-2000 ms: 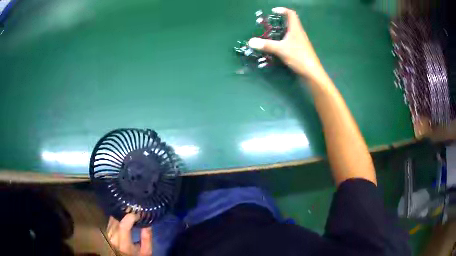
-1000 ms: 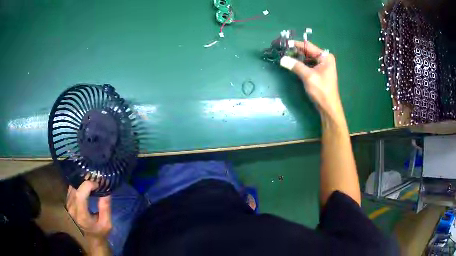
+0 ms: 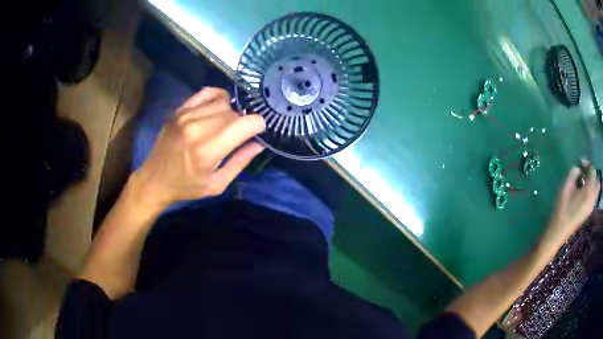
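My left hand point(image 3: 211, 149) grips the near rim of a black slotted fan housing point(image 3: 301, 86). The housing is tilted with its open side and hub facing me, over the table's front edge. My right hand point(image 3: 575, 198) is at the far right of the picture, small and blurred. A small dark spot shows at its fingertips, and I cannot tell whether it holds something. Green stator board strips point(image 3: 497, 184) with red wires and white plugs lie on the green table point(image 3: 410, 99), with another short strip point(image 3: 486, 96) behind and a smaller piece point(image 3: 531, 162) beside them.
A black slotted housing point(image 3: 564, 76) stands at the far side of the table. A carton of dark reddish wires point(image 3: 552, 291) is at the lower right. At the left is a brown carton point(image 3: 116, 112) with dark shells beside it. Small white scraps lie on the table.
The view has turned. My left hand has brought the housing up over the table edge, open side now showing. My right hand has moved farther out, away from the stator pieces now lying on the table.
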